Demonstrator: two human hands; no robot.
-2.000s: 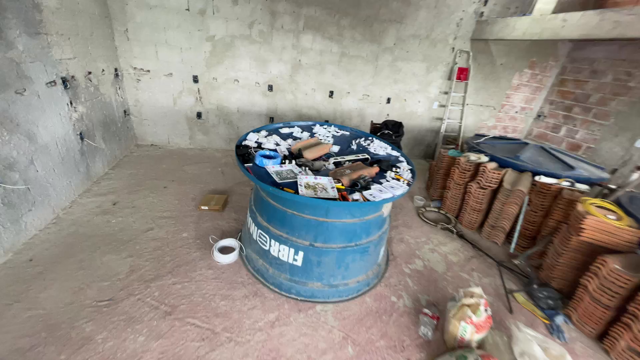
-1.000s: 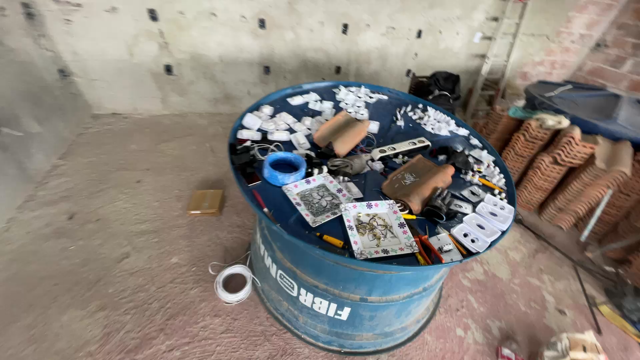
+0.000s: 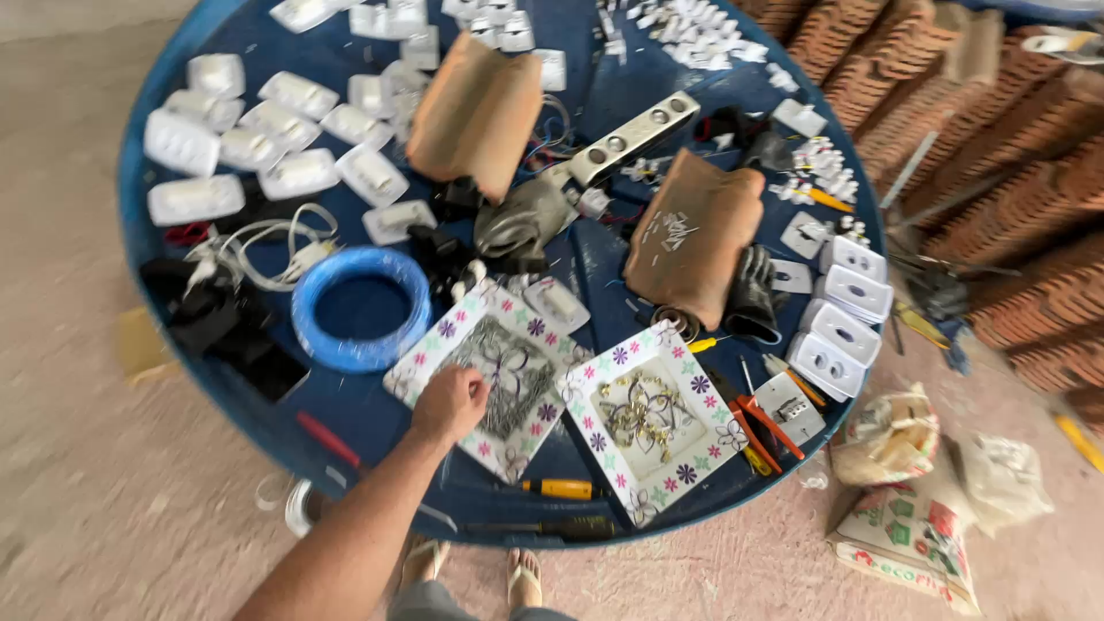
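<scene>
My left hand (image 3: 450, 405) reaches in from the lower left, its fingers curled over a flower-patterned square plate (image 3: 414, 379) that holds a heap of thin grey metal pieces (image 3: 517, 388), probably screws. Whether anything is between the fingertips cannot be told. A second patterned plate (image 3: 634, 500), touching the first at its right, holds small brass-coloured pieces (image 3: 642, 410). Left of the plates lies a coil of blue cable (image 3: 310, 332). A yellow-handled screwdriver (image 3: 561, 489) rests below them, and orange-handled pliers (image 3: 768, 427) are at the right. My right hand is out of view.
Everything lies on a round blue tank top (image 3: 483, 526). White outlet plates (image 3: 297, 175) crowd its left, stacked ones (image 3: 849, 293) its right. Two clay roof tiles (image 3: 474, 112), (image 3: 694, 233) and a metal level (image 3: 634, 138) are farther back. Sacks (image 3: 906, 535) and stacked tiles (image 3: 1044, 207) stand on the right.
The view has come much closer to the blue tank top. My left hand, absent from both earlier frames, is now over the left patterned plate.
</scene>
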